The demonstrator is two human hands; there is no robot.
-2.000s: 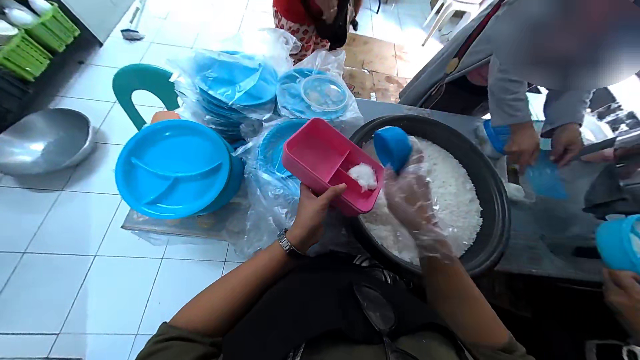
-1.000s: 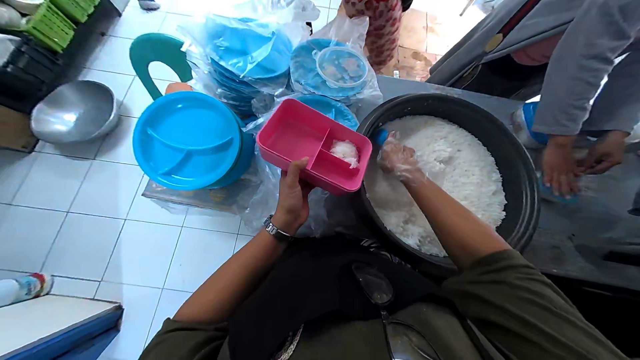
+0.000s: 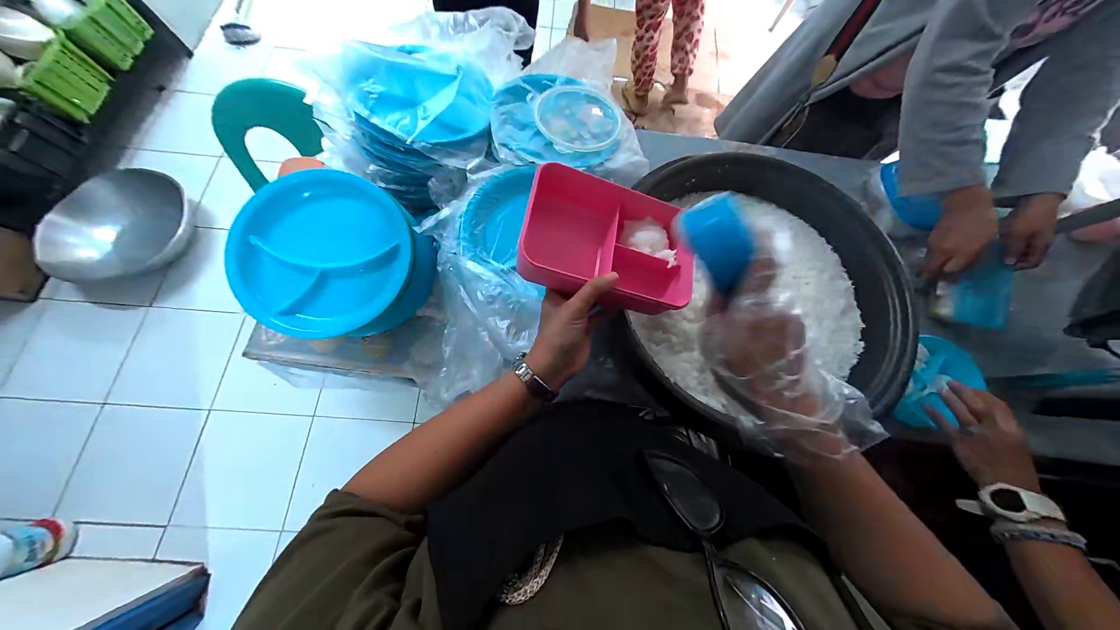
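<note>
My left hand (image 3: 567,331), a metal wristwatch on its wrist, grips the near wall of a pink divided lunch box (image 3: 569,229). A lump of white rice (image 3: 647,238) lies in one of the small compartments. In my right hand (image 3: 757,337), which wears a clear plastic glove and is blurred, is a blue plastic cup (image 3: 717,238), tilted beside the box's right edge. Whether the cup holds rice cannot be seen. Below this hand stands a large black basin (image 3: 888,297) of cooked white rice (image 3: 809,262).
Blue divided plates (image 3: 319,254) are stacked at left, with plastic-wrapped blue plates (image 3: 420,96) behind. A lidded clear tub (image 3: 577,118) sits nearby. At right, a co-worker's hands (image 3: 962,232) hold a blue item; another person's hand (image 3: 989,429) touches a blue container (image 3: 941,381). A metal bowl (image 3: 114,226) is far left.
My right hand has risen out of the rice with the blue cup, now beside the pink box. Another person's hand and a blue container have come into view at the basin's lower right.
</note>
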